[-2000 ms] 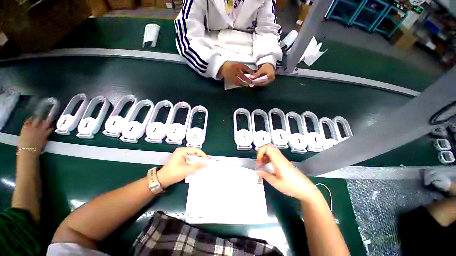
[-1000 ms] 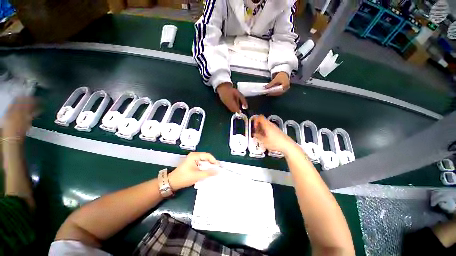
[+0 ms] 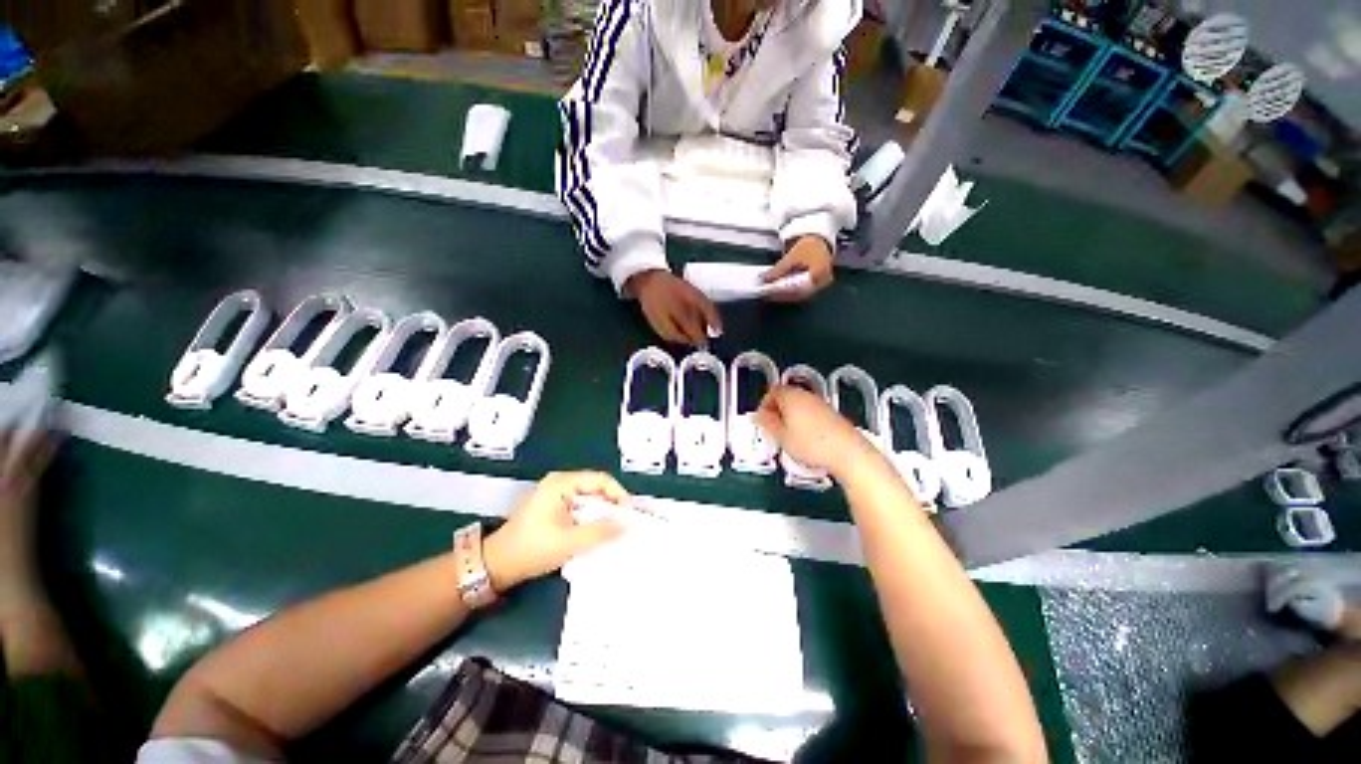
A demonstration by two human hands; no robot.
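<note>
White looped plastic units stand in two groups on the dark green belt, one at the left [image 3: 396, 391] and one at centre right [image 3: 700, 433]. My right hand [image 3: 811, 433] reaches over the right group, its fingertips at the lower part of a unit; whether a label is pinched there cannot be told. My left hand [image 3: 555, 525] pinches a narrow white strip [image 3: 627, 512] above the top edge of the white label sheet [image 3: 682, 634], which lies on the green worktop before me.
A person opposite in a white striped jacket [image 3: 605, 164] holds a white strip [image 3: 731, 281], the other hand reaching to the units. A grey slanting post [image 3: 1149, 433] stands right. Bubble wrap [image 3: 1149, 657] lies at right. Other people's arms show at both sides.
My right hand left the sheet's top edge and went forward to the units, now over one further along. The units shifted left in view. The opposite person's hand reached to the belt.
</note>
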